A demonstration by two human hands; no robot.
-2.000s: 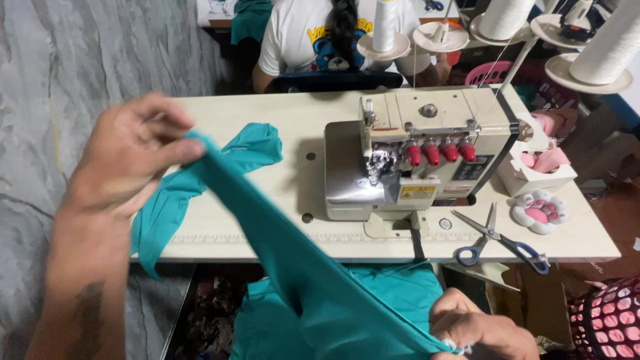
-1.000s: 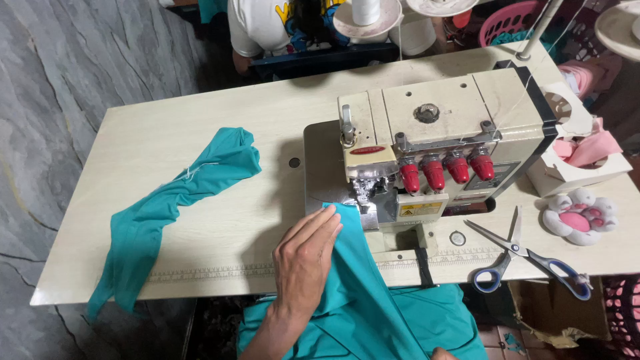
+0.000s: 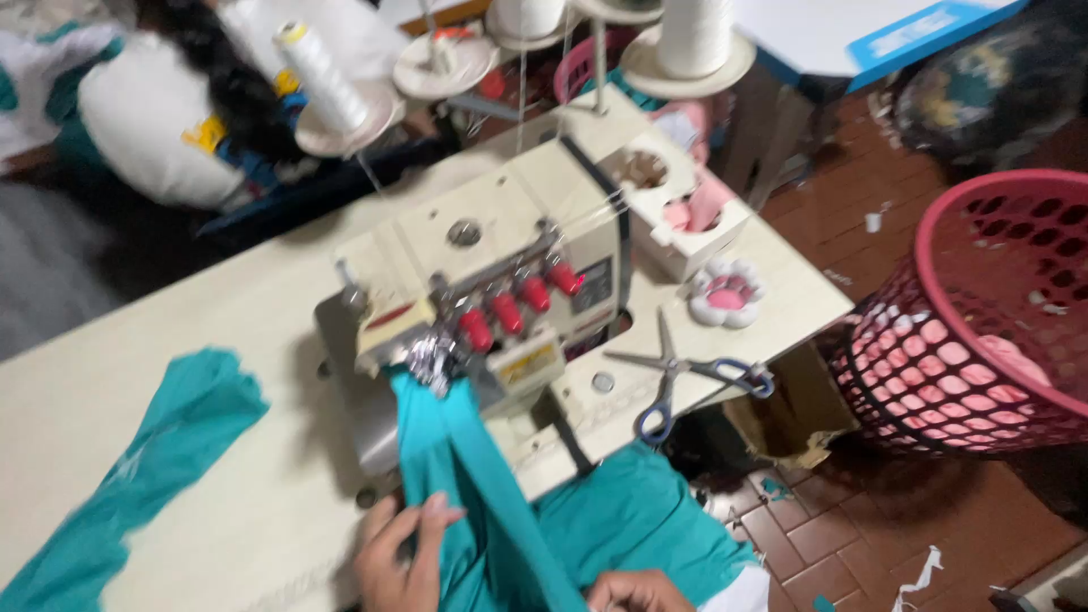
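A long teal fabric piece (image 3: 463,476) runs from under the presser area of a cream overlock sewing machine (image 3: 484,229) down over the table's front edge. My left hand (image 3: 404,548) lies against the left edge of this fabric with its fingers curled; blur hides whether they grip it. Low in the view, my right hand (image 3: 637,591) is partly cut off and holds the fabric's lower part. Another teal fabric piece (image 3: 144,459) lies on the table at the left. Open scissors (image 3: 671,365) rest right of the machine, near a flower-shaped pincushion (image 3: 728,293).
White thread cones (image 3: 323,76) stand behind the machine. A white box (image 3: 680,229) with pink scraps sits at the table's right. A pink basket (image 3: 943,246) with pink pieces stands on the tiled floor (image 3: 867,501). Behind the table is a person in a white shirt (image 3: 153,127).
The teal fabric's end, raised in my left hand at first, is now at the machine's needle area. My left hand has moved back from the machine toward the table's front edge. The view has turned right.
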